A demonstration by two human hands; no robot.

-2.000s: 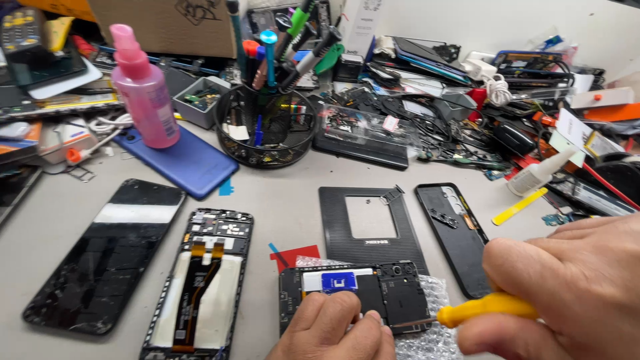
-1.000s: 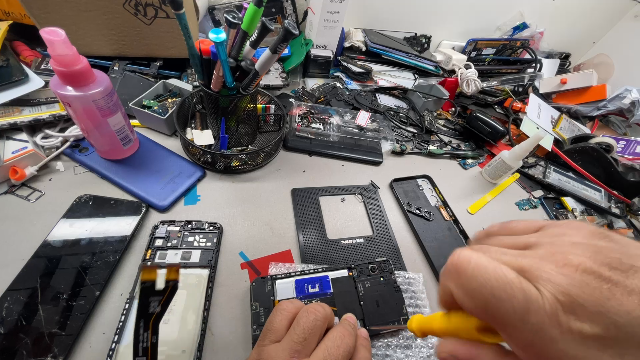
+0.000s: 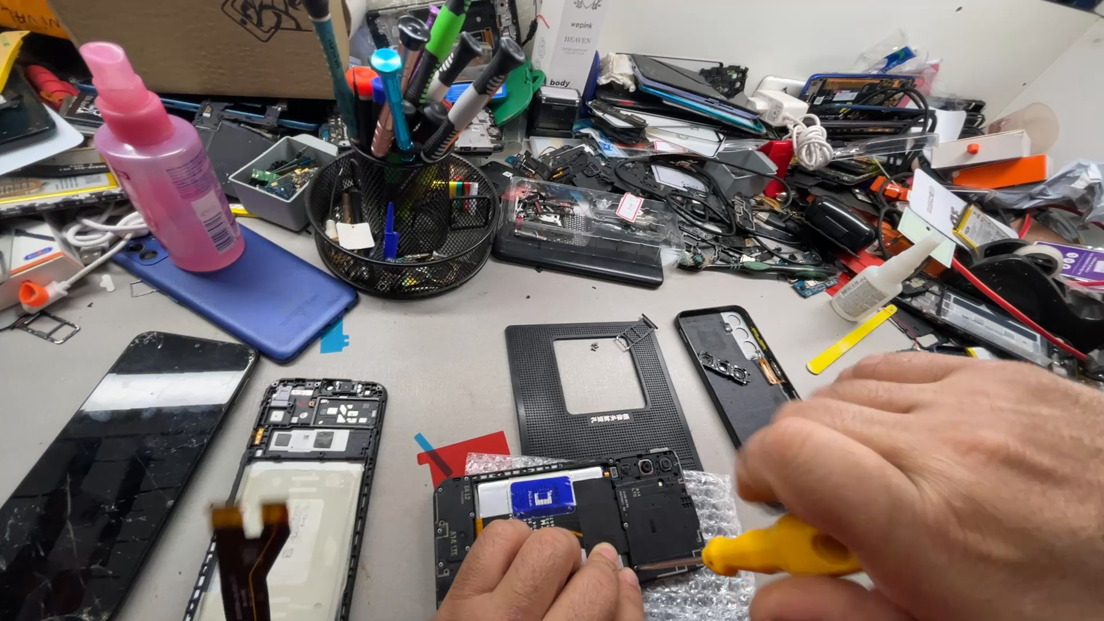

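Note:
An opened smartphone [image 3: 660, 517] lies with its inner side up on bubble wrap [image 3: 720, 509], its battery with a blue label [image 3: 543, 497] exposed. My left hand [image 3: 548, 578] presses on its lower edge with bent fingers. In my right hand [image 3: 931, 483] is a yellow-handled screwdriver [image 3: 776, 549], held nearly level, its thin shaft lying over the phone's right lower edge. Left of them lies a second opened phone frame [image 3: 302, 483] with a loose flex cable [image 3: 246, 552] over it. A black phone back cover [image 3: 733, 375] rests behind my right hand, partly hidden by it.
A black textured mat with a square opening [image 3: 535, 371] holds tiny screws. A cracked phone screen [image 3: 129, 448] and a blue phone cover [image 3: 259, 302] are at left, with a pink spray bottle [image 3: 181, 190]. Behind stand a mesh tool holder [image 3: 405, 267], a glue bottle [image 3: 871, 285] and piled phone parts.
Both hands stay at the opened phone, the right one still holding the yellow screwdriver at its right lower edge. The view has shifted.

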